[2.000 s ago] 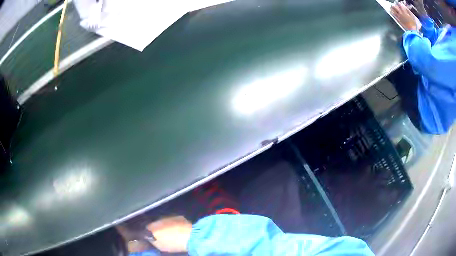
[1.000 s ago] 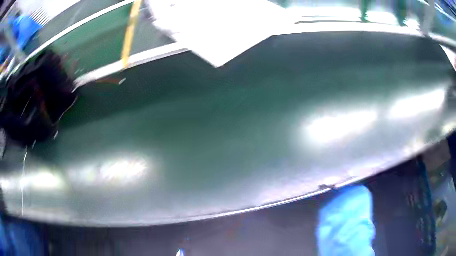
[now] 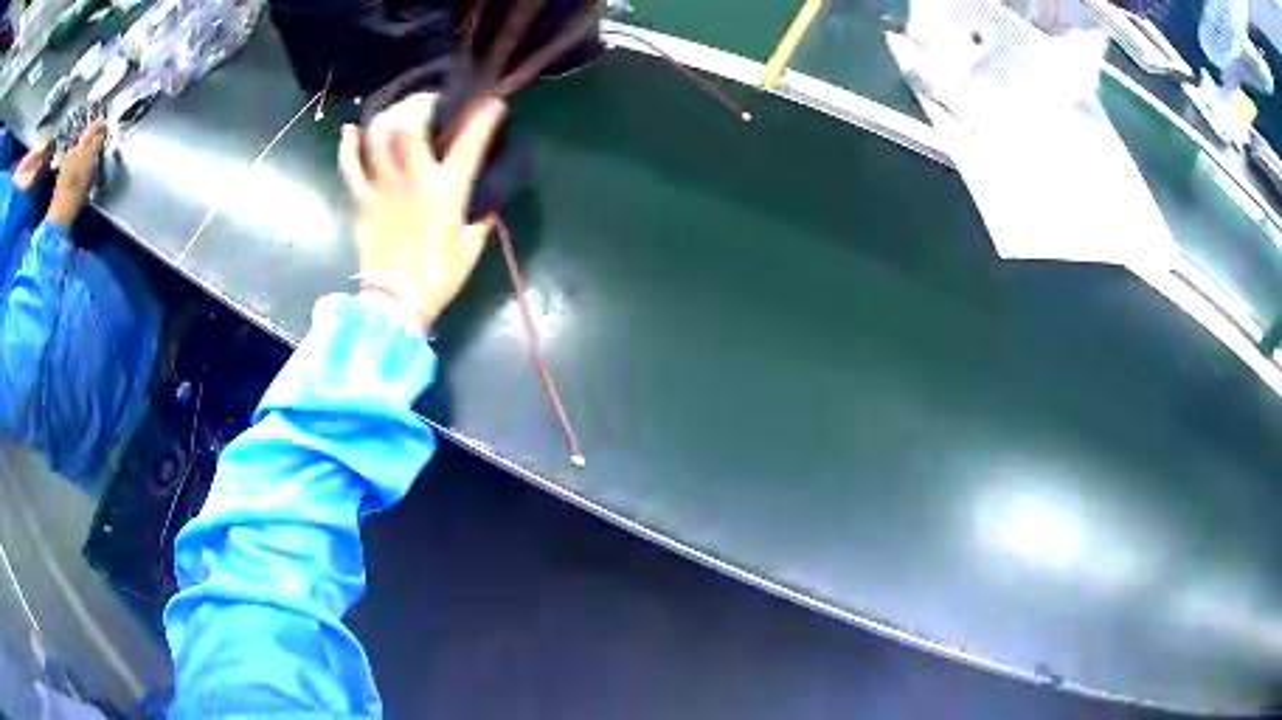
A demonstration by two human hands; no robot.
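My left hand [image 3: 415, 211] reaches up from the lower left and grips a blurred black blower fan [image 3: 509, 162], its fingers over the near side of it. Thin reddish fan leads [image 3: 527, 317] run from the fan down across the glossy green bench [image 3: 787, 380] to a small pale connector [image 3: 578, 460]. A dark pile of stacked fans [image 3: 338, 42] stands just behind the hand, with wires trailing on both sides. The fan's outline is mostly hidden by the hand and blurred. My right hand is out of the picture.
A white sheet [image 3: 1054, 169] overhangs the bench's far edge. Clear plastic bags [image 3: 169, 49] lie at the far left, by another worker's hand [image 3: 78, 176] and blue sleeve. A dark crate [image 3: 162, 478] is below the bench at left. A yellow strip [image 3: 794, 45] stands at the back.
The view has swung left, bringing in the fan pile and another worker. My left hand is now in view on a black fan. The blue sleeve seen below the bench edge earlier is gone.
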